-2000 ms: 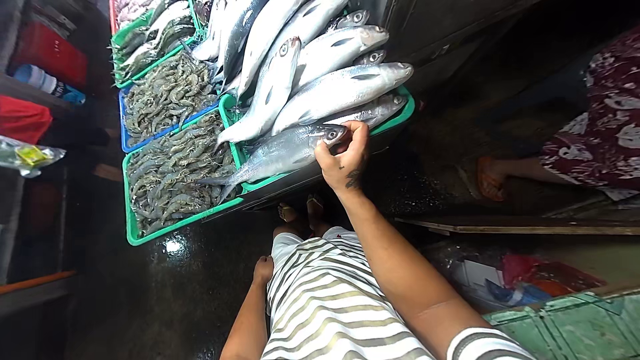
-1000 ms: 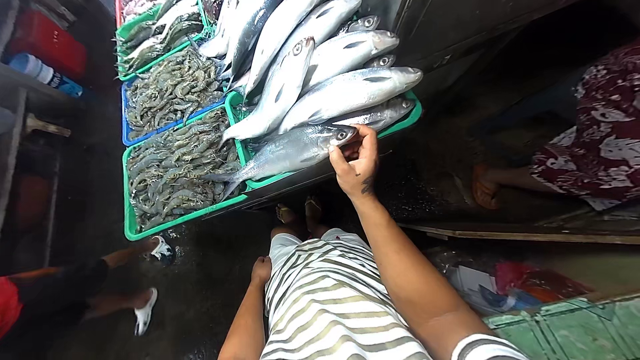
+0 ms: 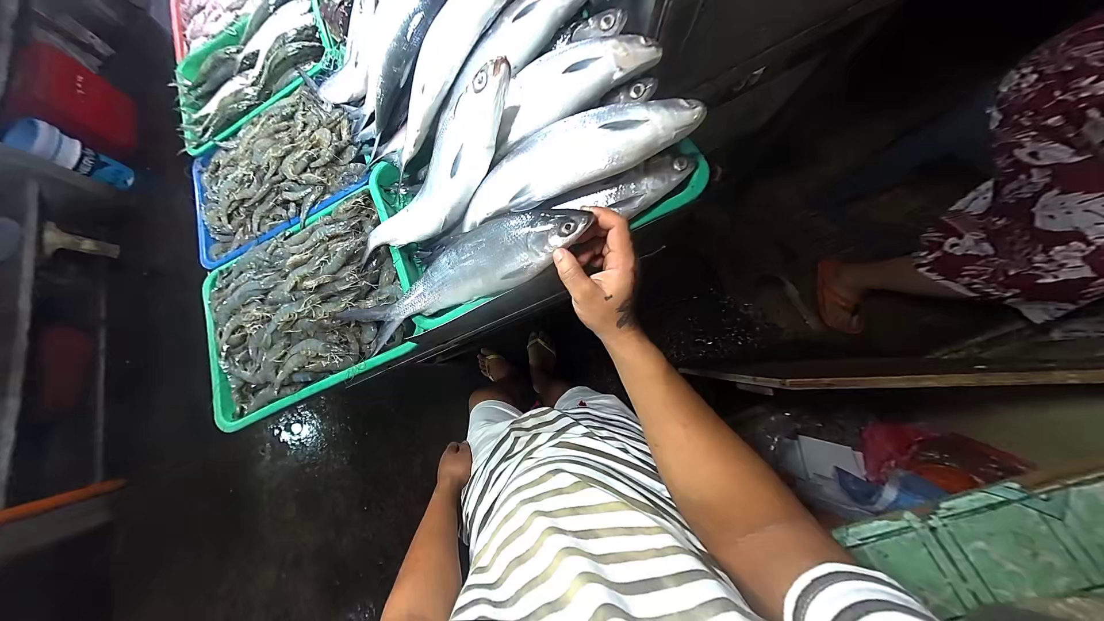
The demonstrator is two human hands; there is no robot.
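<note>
My right hand (image 3: 604, 272) is at the head of a silvery whole fish (image 3: 492, 259), thumb below its mouth and index finger at the snout; whether it grips the fish is not clear. This fish lies at the front edge of a green plastic tray (image 3: 690, 190), its tail over the neighbouring tray of shrimp (image 3: 302, 302). Behind it, several larger silver fish (image 3: 595, 142) are heaped in the tray. My left hand (image 3: 454, 466) hangs at my side by my shorts, its fingers mostly hidden, nearest to my striped shirt (image 3: 552, 526).
A blue-rimmed tray of shrimp (image 3: 276, 168) and a green tray of smaller fish (image 3: 250, 78) stand farther back left. At right are a person's sandalled foot (image 3: 841, 293), a wooden board edge (image 3: 906, 378) and a green plastic crate (image 3: 992, 539). The dark floor (image 3: 293, 517) looks wet.
A passer-by's legs and white footwear, seen at lower left one second ago, are out of view. My right hand stays at the fish's head.
</note>
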